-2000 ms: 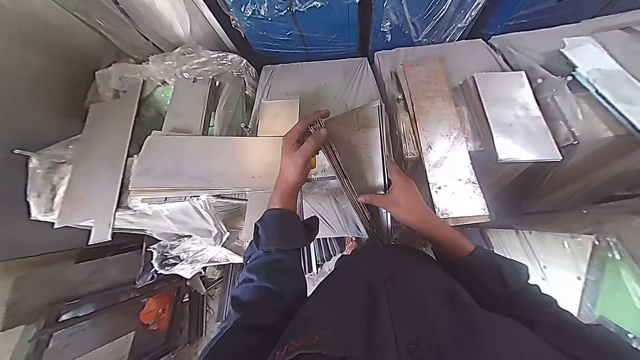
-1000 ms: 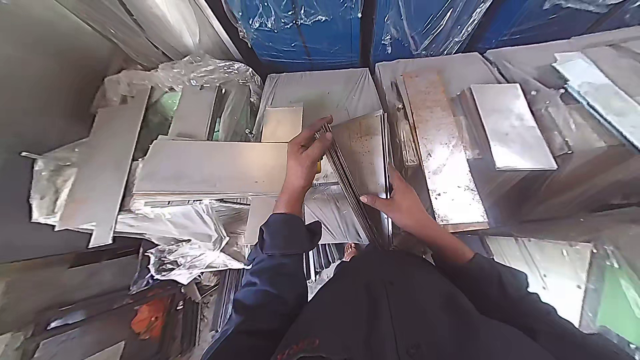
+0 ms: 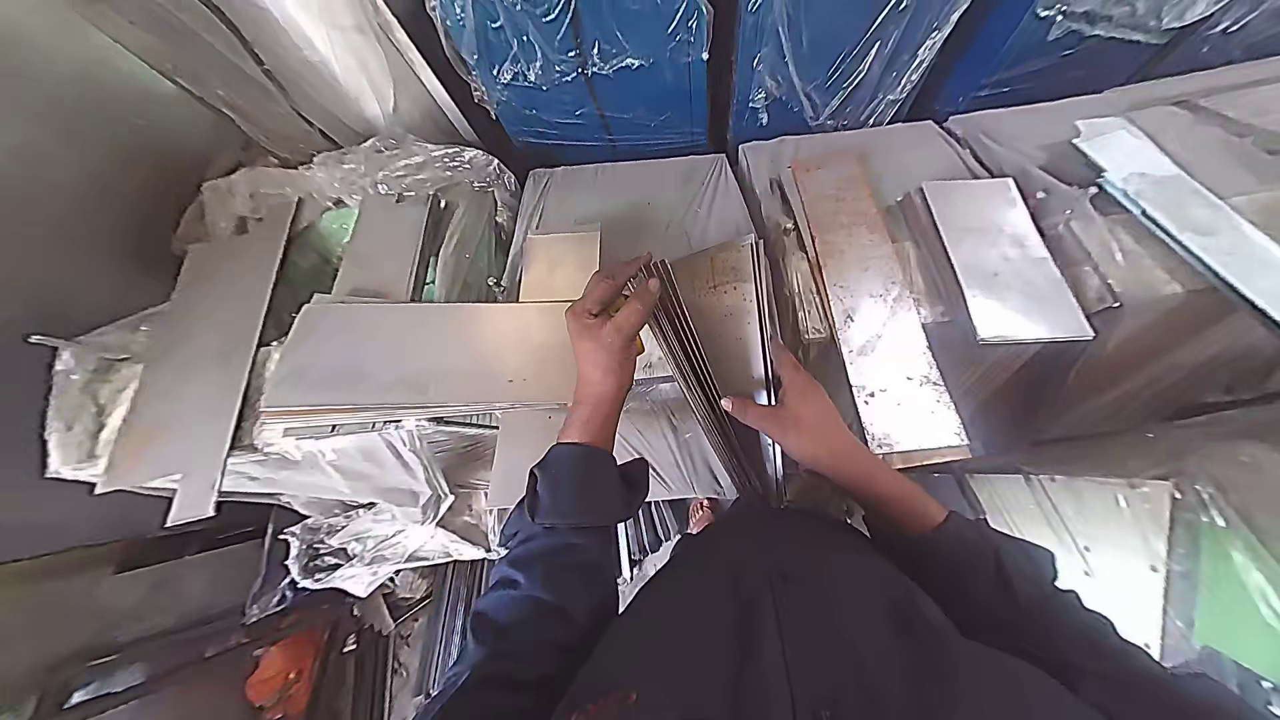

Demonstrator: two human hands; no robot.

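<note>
Several thin metal sheets (image 3: 728, 320) stand on edge in front of my body, fanned into two groups that lean apart at the top. My left hand (image 3: 608, 325) grips the top edges of the left group between thumb and fingers. Around the right group's outer side is my right hand (image 3: 795, 410), its thumb on the inner side. The exposed sheet face between the groups carries brown spots. Something small and yellow shows beside the left palm, mostly hidden.
Left of the hands lies a stack of long metal sheets (image 3: 430, 350). A rust-stained metal plate (image 3: 880, 320) and a shiny metal plate (image 3: 1005, 260) lie to the right. Crumpled clear plastic film (image 3: 370, 545) is at lower left. Blue panels (image 3: 600, 80) wrapped in plastic stand behind.
</note>
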